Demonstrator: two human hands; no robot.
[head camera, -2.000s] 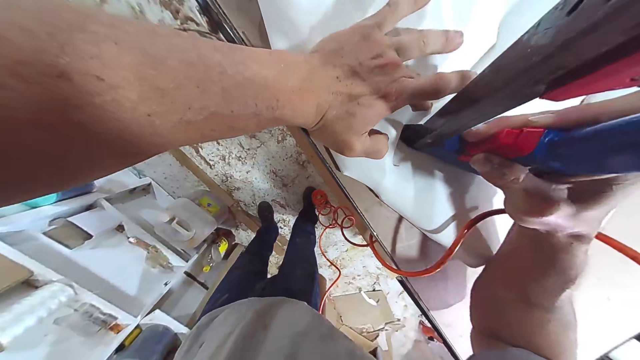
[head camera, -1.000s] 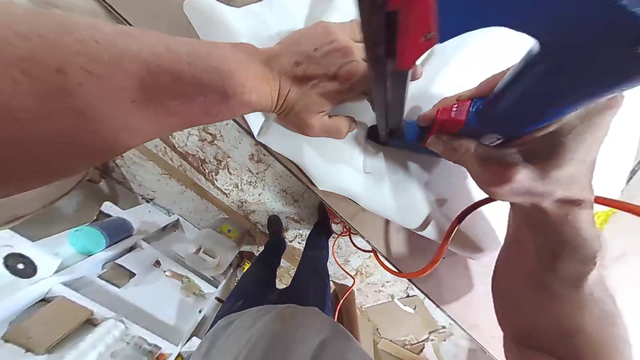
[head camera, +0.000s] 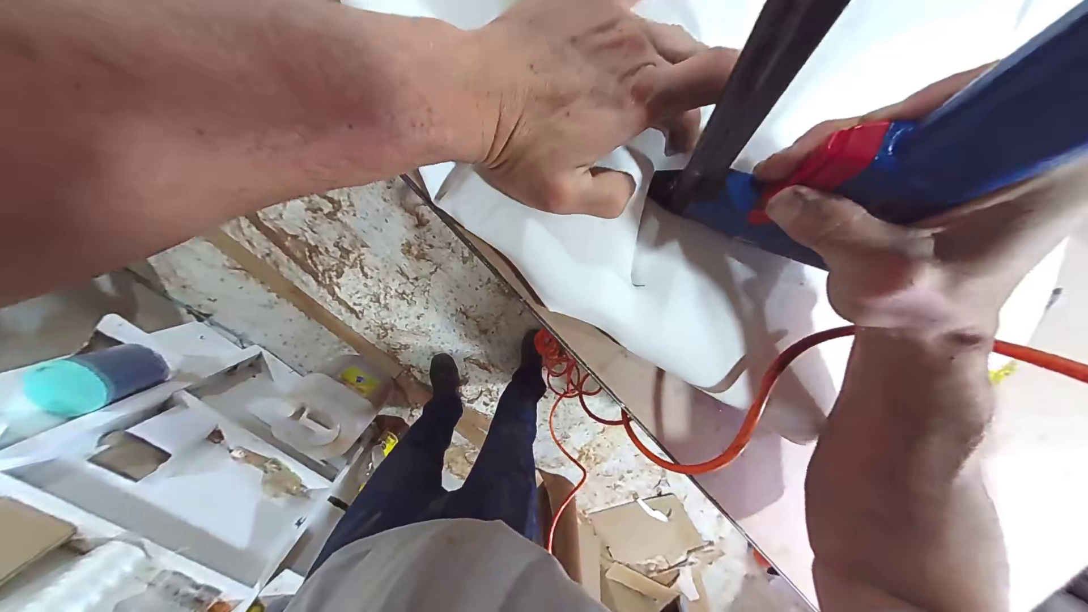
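My left hand (head camera: 586, 110) presses with spread fingers on a white sheet of material (head camera: 586, 263), which lies wrinkled over the work table. In my right hand (head camera: 875, 212) is a blue and red hand tool (head camera: 960, 161), perhaps a pneumatic stapler, gripped around its body. Its dark metal arm (head camera: 752, 93) slants down to the sheet, just right of my left fingers. The tool's tip rests at or just above a fold in the sheet; contact cannot be told. My left fingertips are partly hidden behind the dark arm.
An orange air hose (head camera: 722, 463) runs under my right wrist, over the table edge (head camera: 633, 416), and coils near my feet. At lower left stands a white compartmented tray (head camera: 204, 501) with a teal and dark cylinder (head camera: 98, 380). Cardboard pieces (head camera: 650, 531) lie on the littered floor.
The tool in my right hand has changed its tilt. My left fingers, spread two seconds ago and more bunched one second ago, are partly spread again on the sheet.
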